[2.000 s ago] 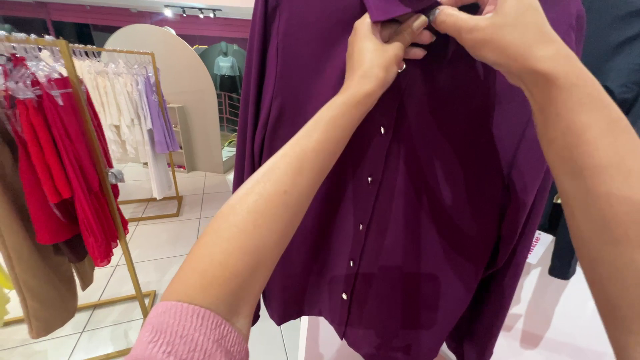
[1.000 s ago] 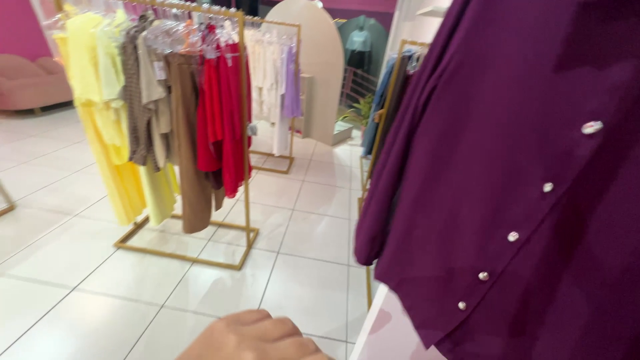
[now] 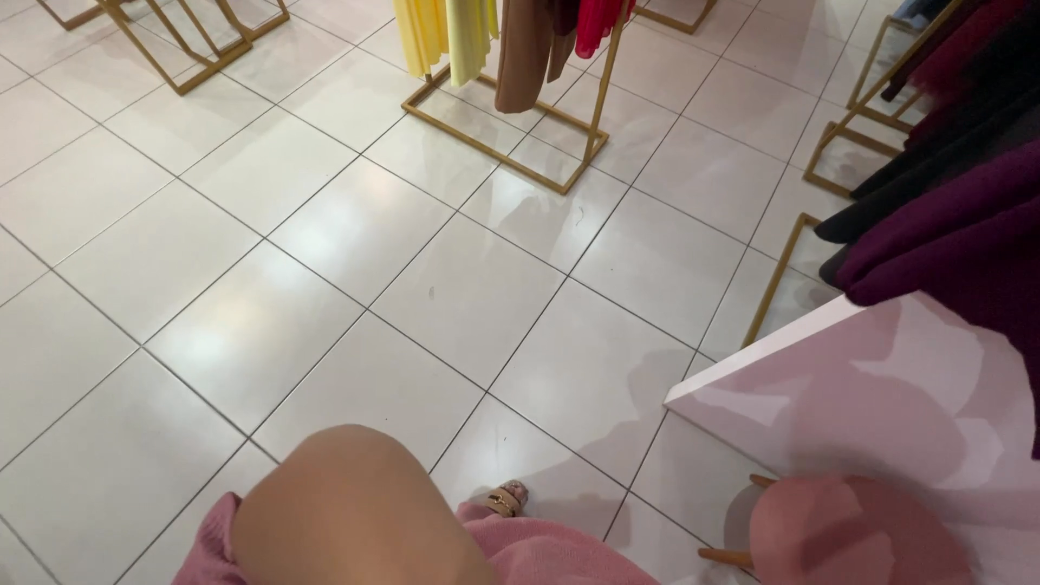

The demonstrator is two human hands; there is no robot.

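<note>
Neither my left hand nor my right hand can be seen. A bare part of one of my arms (image 3: 357,504) rises large and close at the bottom, with a pink sleeve (image 3: 203,544) beside it. At the right edge the dark purple garment (image 3: 975,252) hangs over a pale pink panel (image 3: 918,398); its buttons are out of sight. Whether a hand touches the garment cannot be told. Pink clothing (image 3: 561,552) and my foot in a strapped sandal (image 3: 505,497) show at the bottom.
A gold clothes rack (image 3: 504,162) with yellow, brown and red garments stands on the tiled floor (image 3: 455,301). More gold frames (image 3: 215,69) are at the upper left. Dark garments (image 3: 975,106) hang at the right, above a pink stool (image 3: 845,528) with wooden legs.
The view has swung down to the floor. Both hands were at the purple garment's collar two seconds ago; one hand showed at the bottom a second ago, and neither shows now.
</note>
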